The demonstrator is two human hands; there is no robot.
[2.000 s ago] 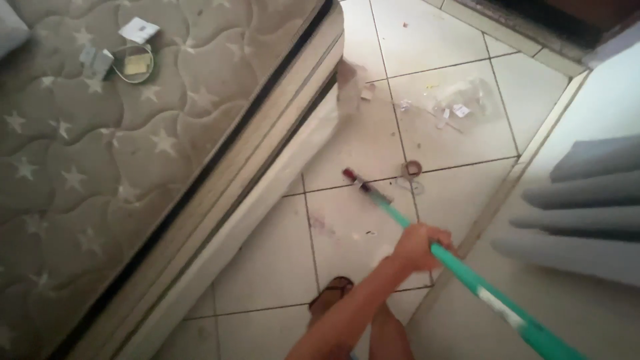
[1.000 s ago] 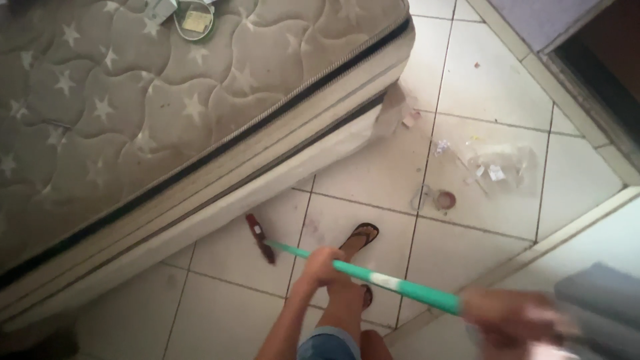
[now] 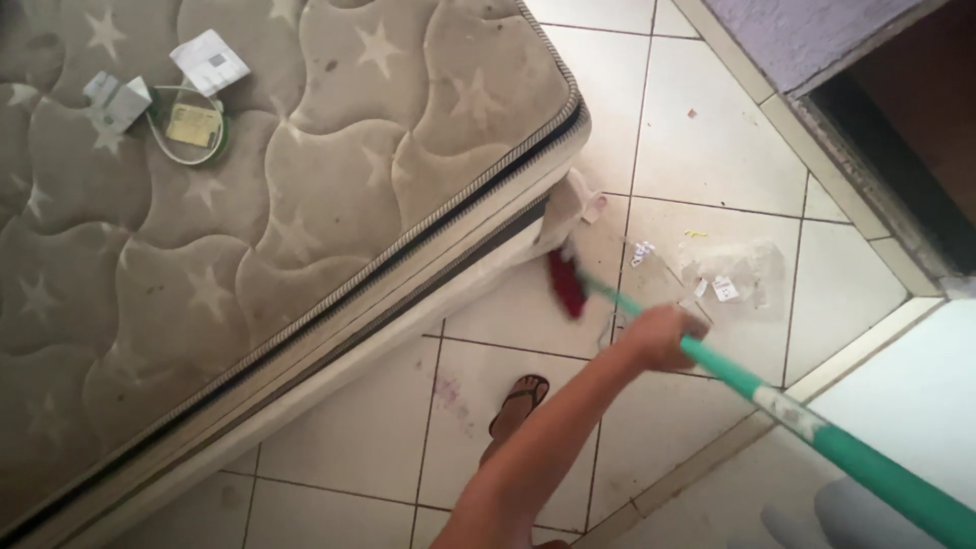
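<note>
My left hand (image 3: pixel 665 338) is closed around the green handle (image 3: pixel 736 374) of a broom, low on the pole. The handle runs from the lower right corner up to the broom's red head (image 3: pixel 566 284), which is blurred and lies on the tiles beside the bed base, near its corner. My right hand is out of view. To the right of the head are a clear plastic bag (image 3: pixel 743 267), a small white tag (image 3: pixel 724 288), crumpled paper (image 3: pixel 642 252) and thin sticks. A thin loop (image 3: pixel 606 332) lies partly behind my left hand.
A star-patterned mattress (image 3: pixel 343 168) fills the left, with papers (image 3: pixel 210 62) and a looped band (image 3: pixel 188 152) on it. My sandalled foot (image 3: pixel 521 400) stands on the tiles. A raised sill (image 3: pixel 701 465) and a wall corner (image 3: pixel 808 38) bound the floor at right.
The broom head has moved from lower along the bed's side up toward its corner. My right hand, on the upper handle a second ago, has left the view. The view has shifted.
</note>
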